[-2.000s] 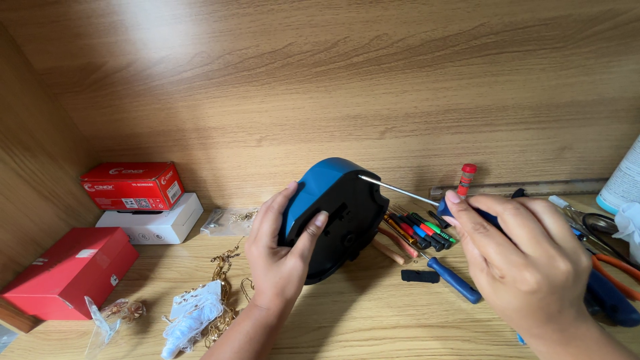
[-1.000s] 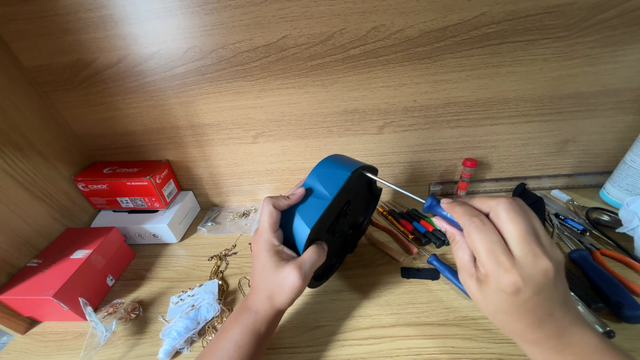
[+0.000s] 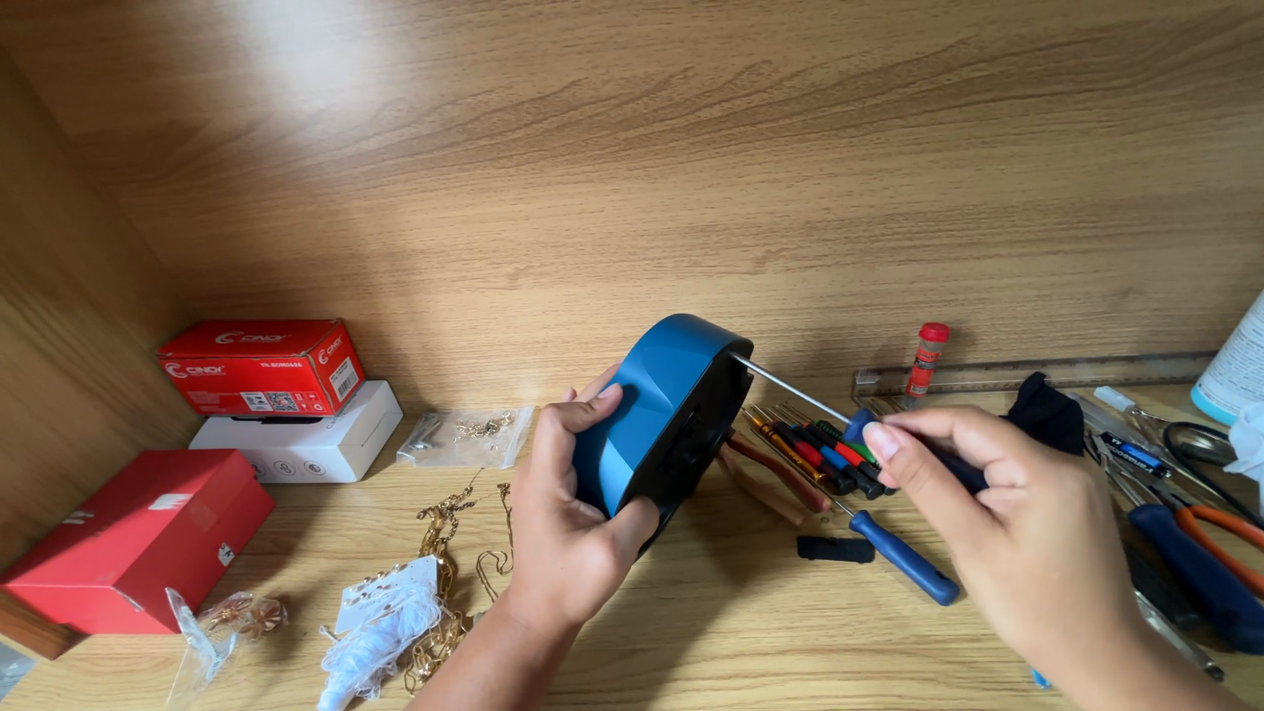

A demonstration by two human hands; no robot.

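Note:
My left hand (image 3: 583, 523) grips a blue plastic housing (image 3: 657, 380) with a black underside (image 3: 696, 434), holding it tilted above the wooden surface. The underside faces right. In my right hand (image 3: 1007, 523) is a screwdriver (image 3: 795, 387) with a blue handle, and its metal shaft reaches to the upper edge of the black side. Whether the tip sits in a screw hole cannot be seen. Below, a second blue-handled screwdriver (image 3: 904, 556) lies beside a small black plastic piece (image 3: 835, 549). Small screwdrivers with coloured handles (image 3: 820, 449) lie behind my right hand.
Left are a red box (image 3: 138, 538) and a smaller red box (image 3: 267, 365) on a white box (image 3: 306, 434). Gold chains (image 3: 434, 592), white thread (image 3: 380, 632) and a plastic bag (image 3: 469, 437) lie nearby. Right are pliers (image 3: 1200, 553), a clear ruler (image 3: 1037, 372) and a red-capped tube (image 3: 926, 360).
The blue housing has turned in my left hand, showing more of its blue side and less of its black underside. The screwdriver shaft stays at its upper edge.

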